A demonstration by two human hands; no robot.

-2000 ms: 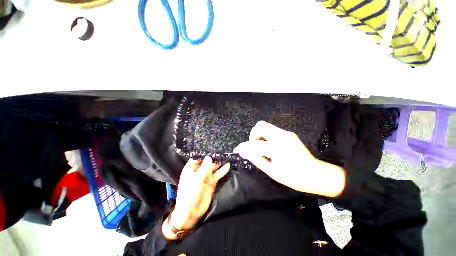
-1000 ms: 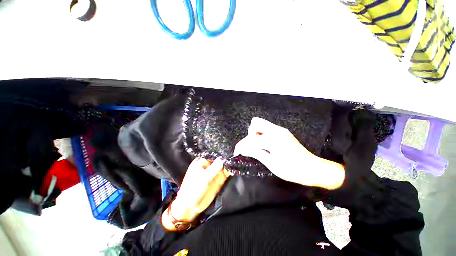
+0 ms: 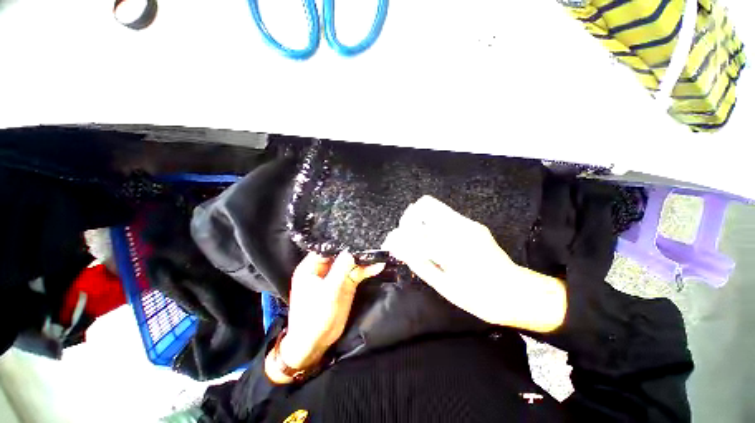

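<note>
The dark tweed garment (image 3: 364,202) lies over my lap below the table edge. Braid trim (image 3: 297,198) flecked with white runs down its left side and along its lower edge. Smooth black lining (image 3: 248,219) shows at the left. My left hand (image 3: 321,306) pinches the garment's lower edge between thumb and fingers. My right hand (image 3: 451,258) is just to the right, over the same edge, with fingertips pinched together. A thin pale glint between the hands looks like a needle (image 3: 370,251) at my right fingertips. No thread can be made out.
On the white table (image 3: 207,91) are blue scissors handles (image 3: 313,37), a small ring-shaped item (image 3: 135,11) and a yellow striped cloth bundle (image 3: 662,45). A blue basket (image 3: 161,318) and red cloth (image 3: 98,291) are lower left. A purple stool (image 3: 704,248) is at the right.
The view has shifted, so the scissors and ring sit higher in it. Since a second ago my fingertips have drawn slightly apart, and the thin glint shows between them again.
</note>
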